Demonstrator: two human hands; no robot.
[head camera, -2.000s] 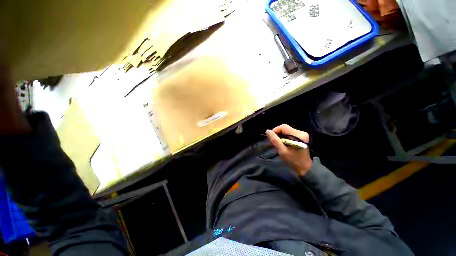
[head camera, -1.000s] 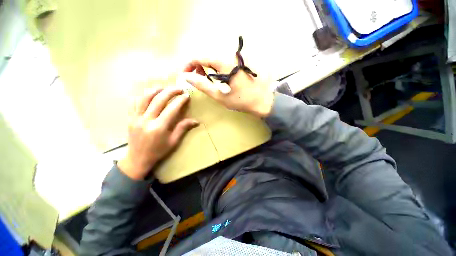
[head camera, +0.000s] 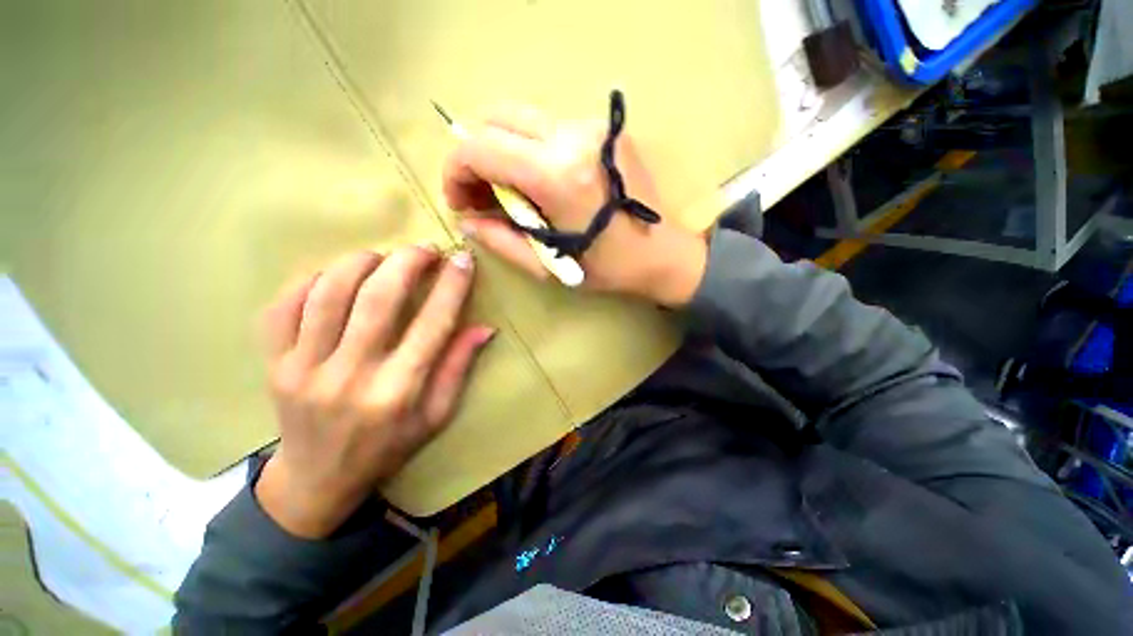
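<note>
A large yellow-olive leather panel (head camera: 596, 62) lies over the table and hangs past its front edge toward my body. A seam (head camera: 360, 109) runs across it from the upper left to the edge near my lap. My left hand (head camera: 373, 360) lies on the panel, fingertips at the seam, thumb apart. My right hand (head camera: 565, 199) is closed around a pale-handled awl (head camera: 537, 234); its thin dark tip points up and left, over the panel just right of the seam. A black cord (head camera: 606, 205) is knotted at the handle and lies across the back of the hand.
A blue-rimmed parts tray (head camera: 926, 65) stands at the upper right, with a dark block-like hammer head (head camera: 830, 56) beside it. The white table (head camera: 75, 429) shows at the left, with an olive piece (head camera: 31, 584) at the lower left. Metal frames and a yellow floor line are at the right.
The panel, first raised at the upper left, now lies spread flat, its seam visible. My left hand came onto it. The awl, hidden in my right fist one second ago, now shows its tip.
</note>
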